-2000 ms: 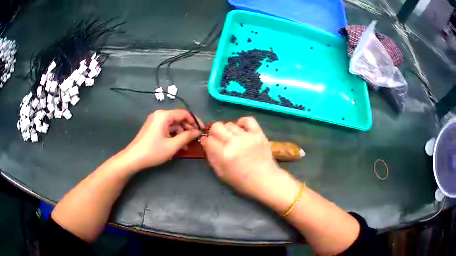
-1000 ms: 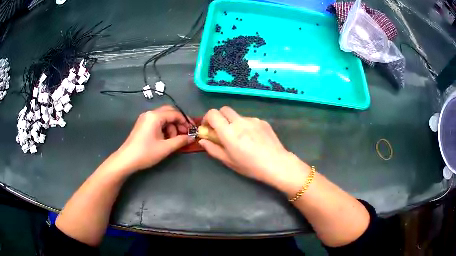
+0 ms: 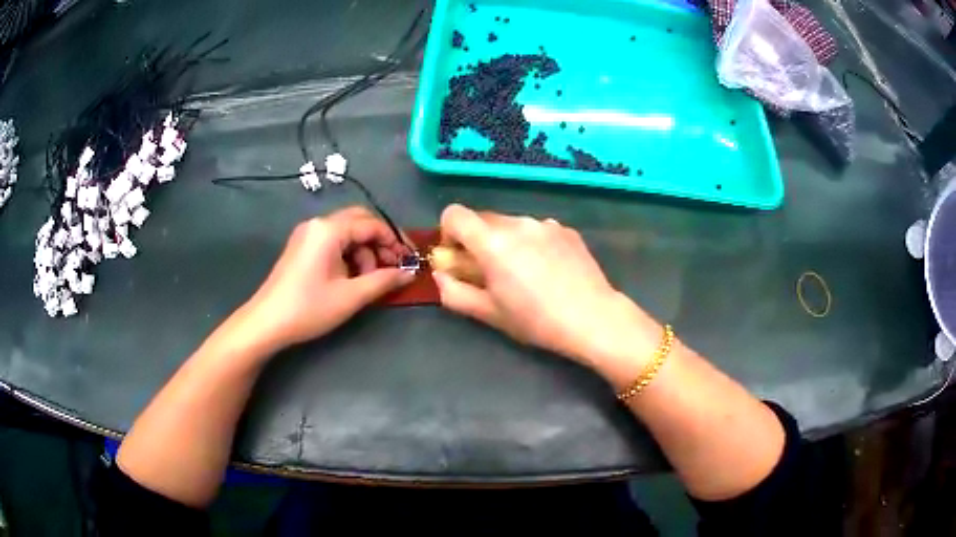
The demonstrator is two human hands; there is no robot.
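My left hand [image 3: 335,275] pinches a corded piece [image 3: 410,262] at its small dark-and-silver end, over the red-brown block [image 3: 421,291]. Its black cord runs up and left from my fingers. My right hand [image 3: 524,275] is closed around the wooden handle of a hand tool [image 3: 456,263], and the tool's thin metal tip points left at the piece. Both hands hide part of the block. Two set-apart corded pieces [image 3: 334,167] with white ends lie above my left hand. The teal tray [image 3: 598,187] holds a heap of small black parts [image 3: 487,110].
A pile of white-ended corded pieces [image 3: 105,215] lies at the left, and a second pile [image 3: 5,157] is cut off by the left edge. A clear plastic bag [image 3: 781,63] lies by the red checked cloth. A yellow rubber band [image 3: 813,295] lies at the right.
The wooden-handled tool has gone from lying beside the block into my right hand, and its tip has drawn slightly back from the piece since a second ago. The view has shifted.
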